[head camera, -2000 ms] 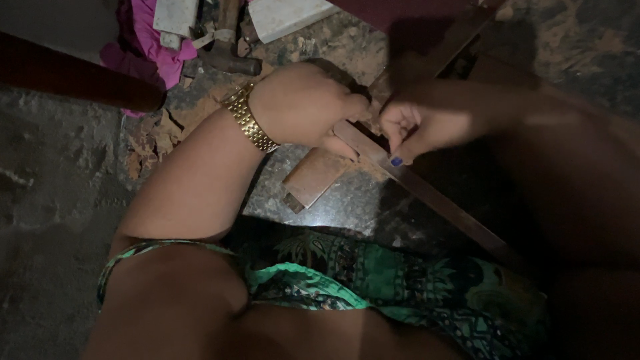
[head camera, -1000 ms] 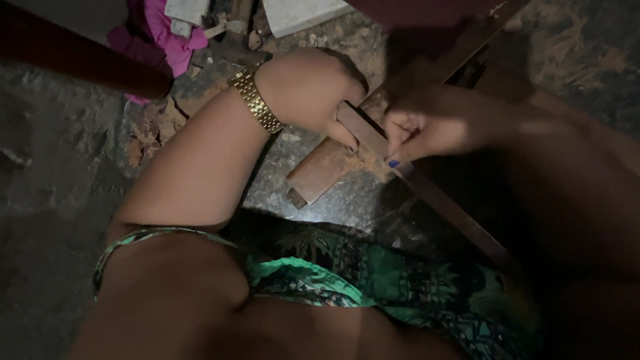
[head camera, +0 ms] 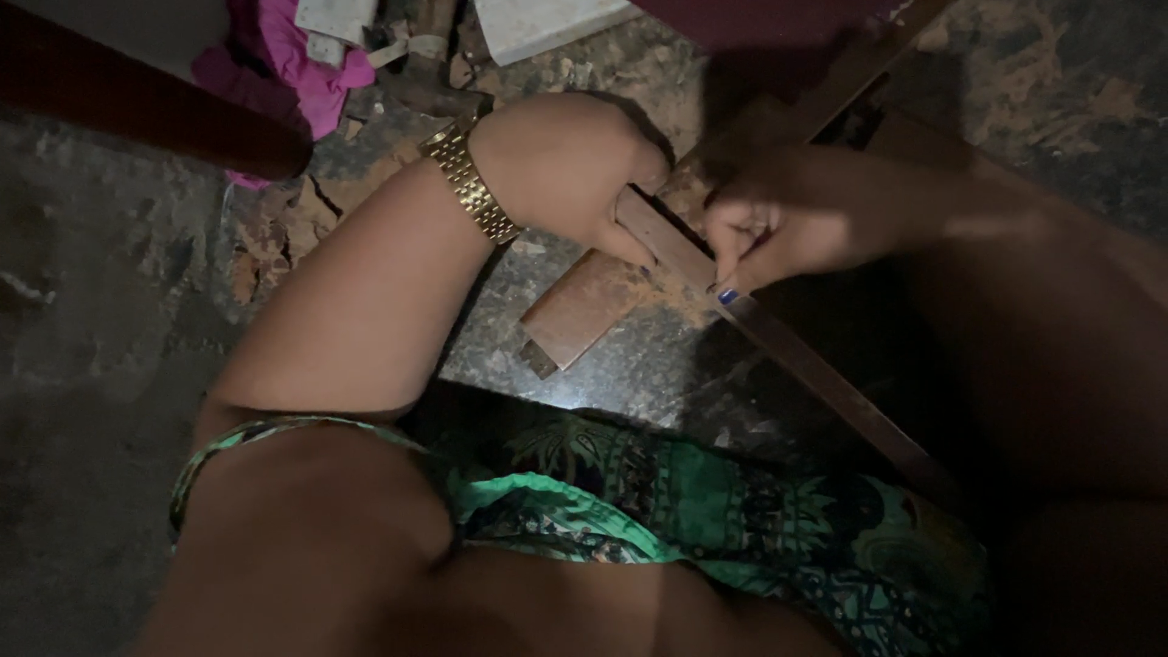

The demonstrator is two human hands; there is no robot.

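Observation:
My left hand (head camera: pixel 575 173), with a gold-coloured watch at the wrist, is closed around the upper end of a long, narrow flat bar (head camera: pixel 821 365); its material is hard to tell in the dim light. The bar slants down to the right towards my lap. Further along it, the bent fingers of my right hand (head camera: pixel 785 233) pinch its edge, one blue-painted nail resting on it. Beneath both hands lies a brown wooden piece (head camera: pixel 584 310) with a stub at its near end; its middle is hidden. Reddish-brown dust (head camera: pixel 680 297) is scattered beside it.
A hammer (head camera: pixel 433 91) and a pink cloth (head camera: pixel 297 68) lie at the upper left, near a pale slab (head camera: pixel 547 23). A dark red round bar (head camera: pixel 137 105) juts in from the left. Brown flakes (head camera: pixel 292 228) cover part of the dark work surface (head camera: pixel 474 338).
Both hands keep their hold on the bar, with only slight shifts in position. The view has moved slightly.

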